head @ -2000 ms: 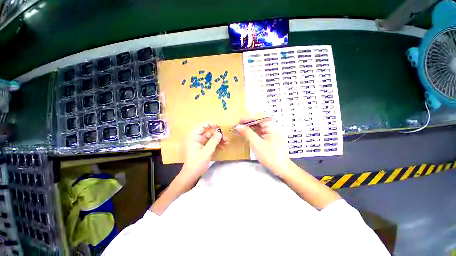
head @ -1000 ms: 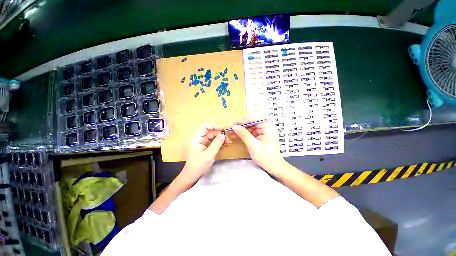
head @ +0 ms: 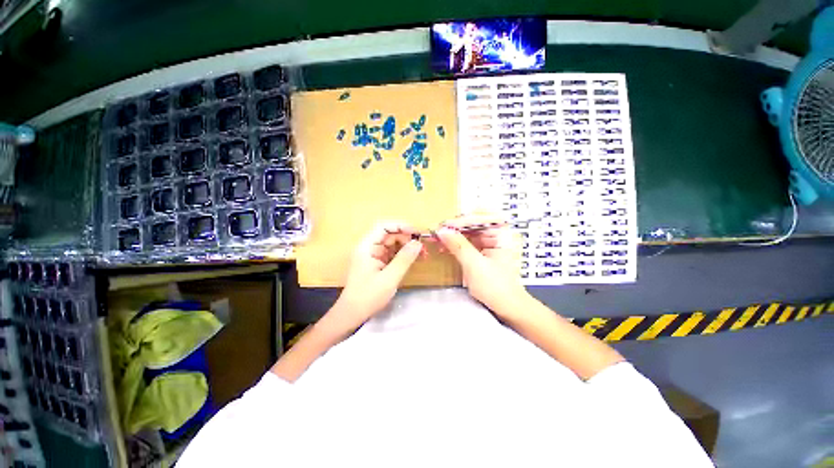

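Note:
My left hand holds a small dark part between thumb and fingers, over the lower part of the tan board. The part is mostly hidden by the fingers; its shape cannot be told. My right hand holds thin tweezers, their tip at the part in my left hand. Small blue pieces lie in a loose pile on the board. The white sheet with columns of dark strips lies right of the board, its first column partly tan. The clear blister tray with black frames lies to the left.
A phone showing video stands behind the white sheet. A turquoise fan is at the far right. More trays lie lower left, beside a box with yellow-green and blue cloth. Black-yellow tape marks the floor.
The view has shifted slightly, so the phone and sheet sit further right and higher. The tweezers have come from apart to the part in my left hand and are still there.

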